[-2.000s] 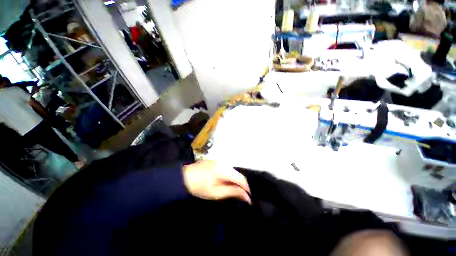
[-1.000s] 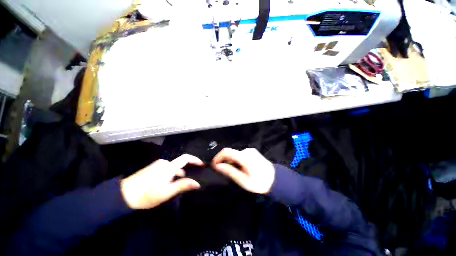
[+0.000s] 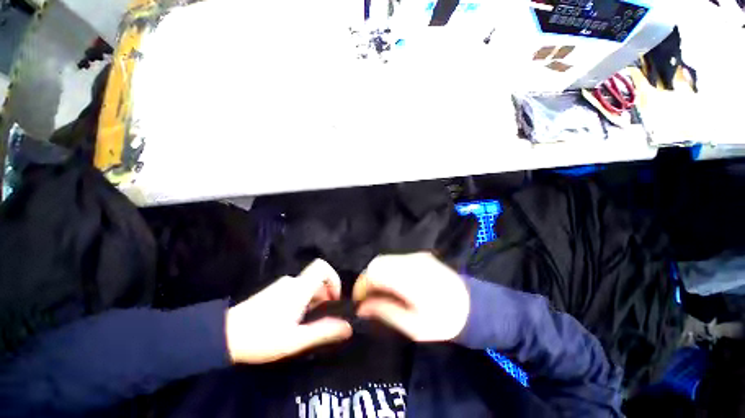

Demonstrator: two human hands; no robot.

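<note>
A black garment piece (image 3: 347, 216) lies over my lap in front of the table. My left hand (image 3: 286, 318) and my right hand (image 3: 414, 295) are close together at the middle of the lap. Thumbs and fingertips of both hands pinch the black cloth between them. The exact edge they hold is dark and cannot be made out. White lettering on my black shirt shows just below the hands.
The white table (image 3: 269, 106) has a yellow-taped left edge. The sewing machine (image 3: 572, 41) stands at the back right, near a clear bag (image 3: 564, 117) and red handles (image 3: 617, 94). Black garment heaps lie left (image 3: 73, 237) and right (image 3: 588, 261), with a blue crate (image 3: 485, 222) partly showing.
The view has swung from the left side down to the lap. Since one second ago, both hands sit lower in view and the black cloth beyond them is more spread out.
</note>
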